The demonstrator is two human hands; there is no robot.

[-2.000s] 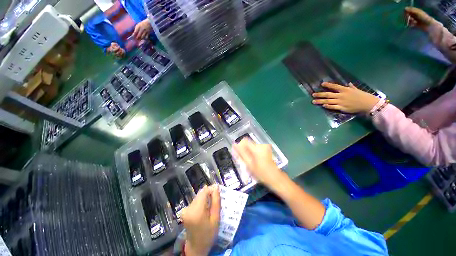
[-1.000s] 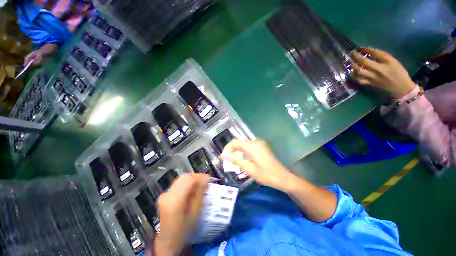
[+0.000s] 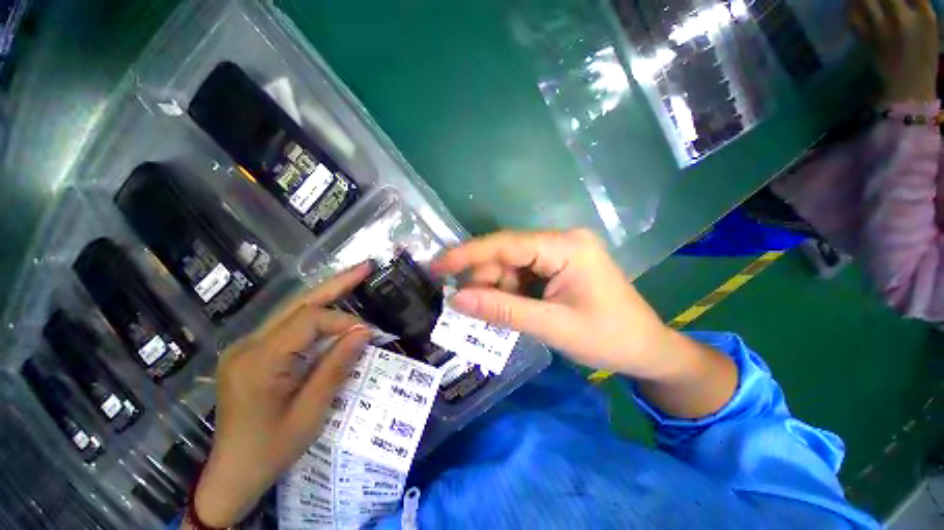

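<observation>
A clear blister tray point(image 3: 385, 135) holds black handheld units, several with a white label at the lower end. My left hand point(image 3: 279, 383) holds a label sheet point(image 3: 383, 419) with printed blocks between thumb and fingers, its index fingertip at the upper part of one unit point(image 3: 399, 295). My right hand point(image 3: 564, 300) pinches a white printed label piece point(image 3: 474, 333) between thumb and fingers, over the lower part of the same unit. The label piece and my hands hide part of that unit. Another unit point(image 3: 274, 145) lies in the pocket above.
At the upper right, another person's hand point(image 3: 901, 47) and pink sleeve are beside black strips point(image 3: 688, 83) on clear film point(image 3: 595, 135). A blue object point(image 3: 735, 230) and a yellow-striped floor line point(image 3: 725, 295) lie beyond the bench edge.
The view has come closer to the tray. My hands have moved together over one unit in the near row. The neighbour's hand has shifted toward the upper right edge.
</observation>
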